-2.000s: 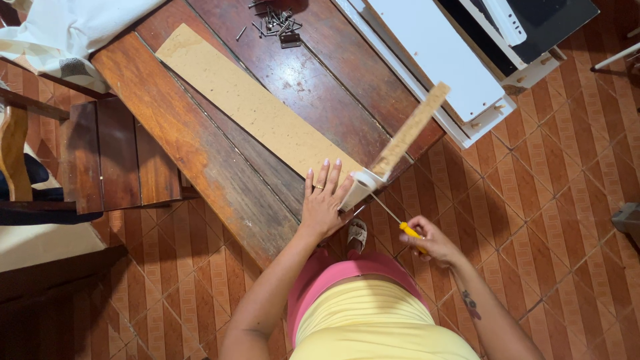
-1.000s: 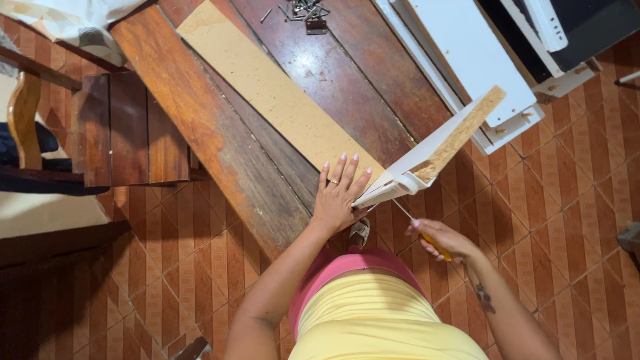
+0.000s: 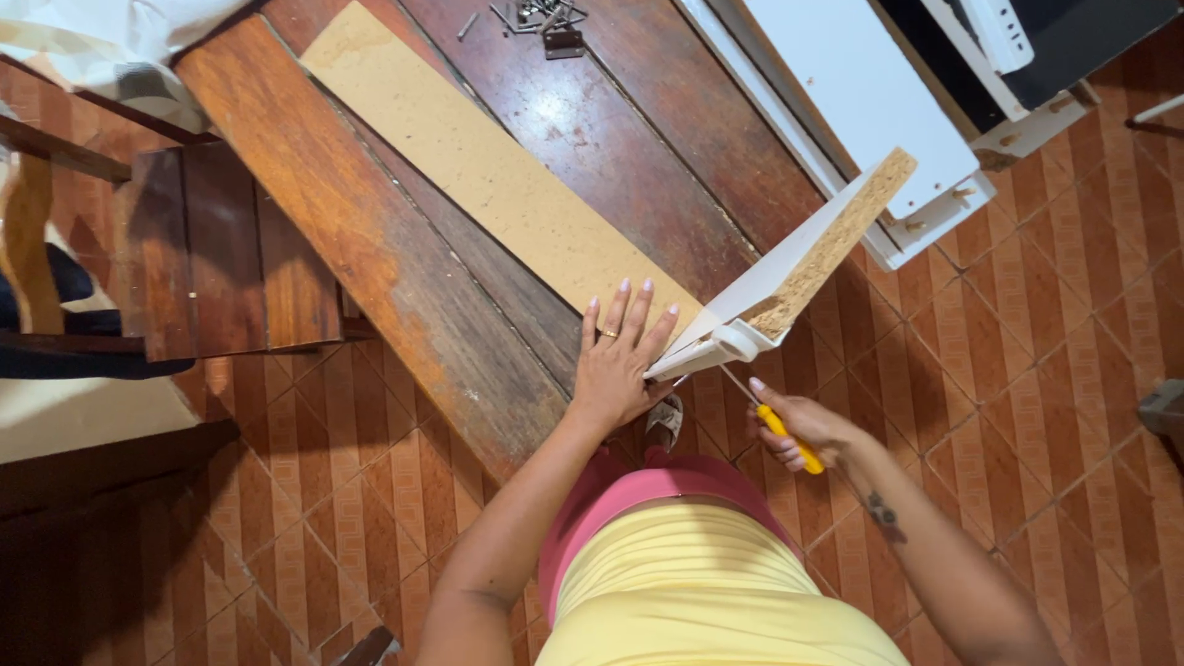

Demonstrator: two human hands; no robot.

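My left hand [image 3: 622,365] lies spread on the near end of a long tan particleboard strip [image 3: 499,176], which rests on the wooden table [image 3: 416,277]. At that end a second board [image 3: 823,245], white-faced with a raw chipboard edge, stands up at an angle, joined by a white end piece [image 3: 717,351]. Closed round the yellow handle of a screwdriver [image 3: 791,439] is my right hand [image 3: 805,427], below the joint. The screwdriver's shaft points up to the underside of the white piece; its tip is hidden.
Loose screws and pins [image 3: 536,17] and a dark metal hinge or bracket [image 3: 563,44] lie at the table's far side. White panels with wooden dowels [image 3: 860,102] are at the upper right. A wooden chair [image 3: 222,250] stands at the left, over the tiled floor [image 3: 1045,370].
The upright board and white end piece have tilted, showing more of the board's white face. My right hand has shifted along with the screwdriver. My left hand stays on the strip.
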